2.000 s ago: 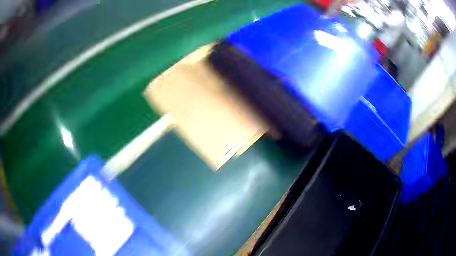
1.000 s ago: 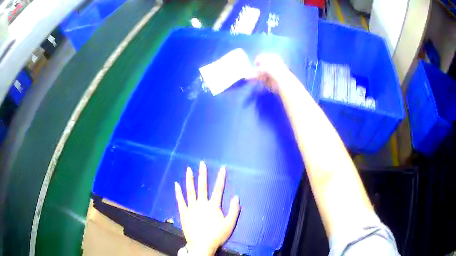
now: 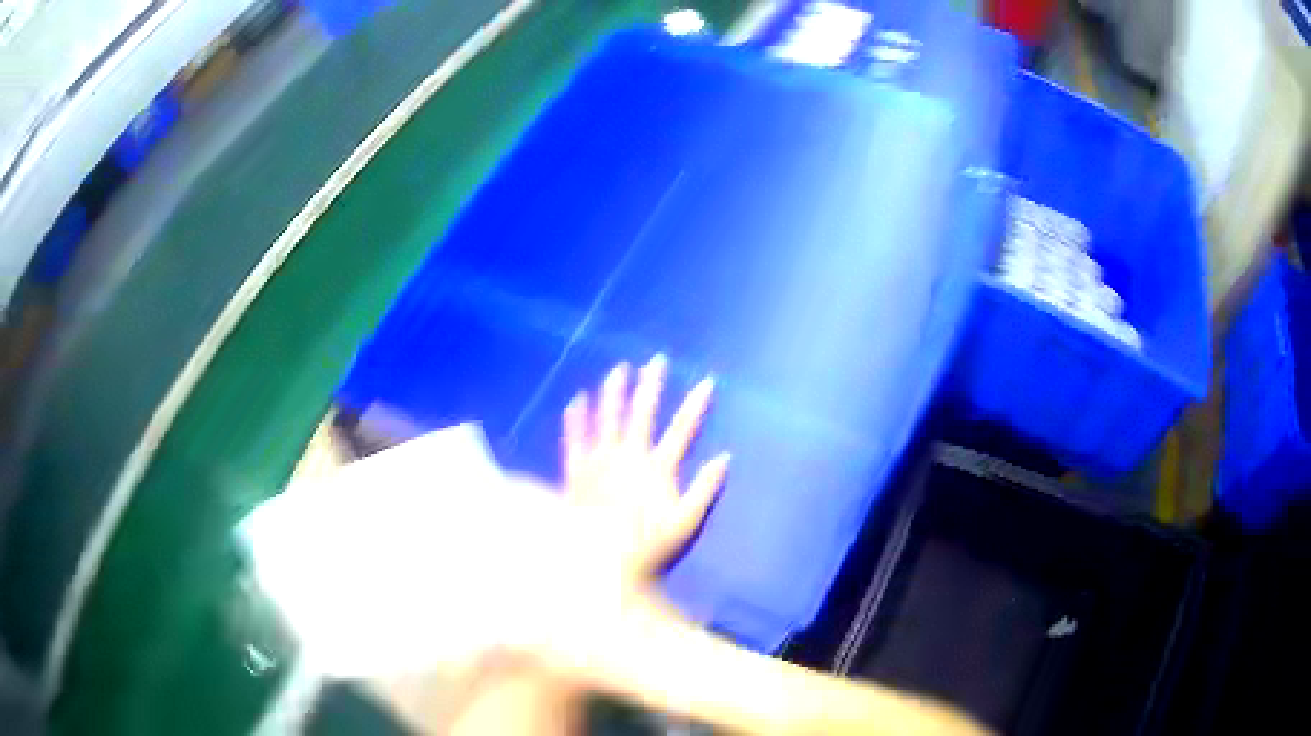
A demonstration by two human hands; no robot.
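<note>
A blue corrugated plastic sheet lies on the bench in front of me. My left hand rests on its near part with fingers spread, holding nothing. A white paper sheet, blurred and overexposed, is at the lower left, over the blue sheet's near-left corner and the green surface. My right forearm crosses from the lower right in front of my left wrist. My right hand is washed out and blurred at the paper's right edge, holding it; its fingers cannot be made out.
A blue tote with white parts stands at the right. A black tray lies below it, with a small white scrap inside. Another blue tote is at the right edge. The green bench curves along the left. White labels show at the top.
My right hand has carried the white paper from the far part of the blue sheet to the near left, crossing over my left arm. My left hand stays flat on the sheet.
</note>
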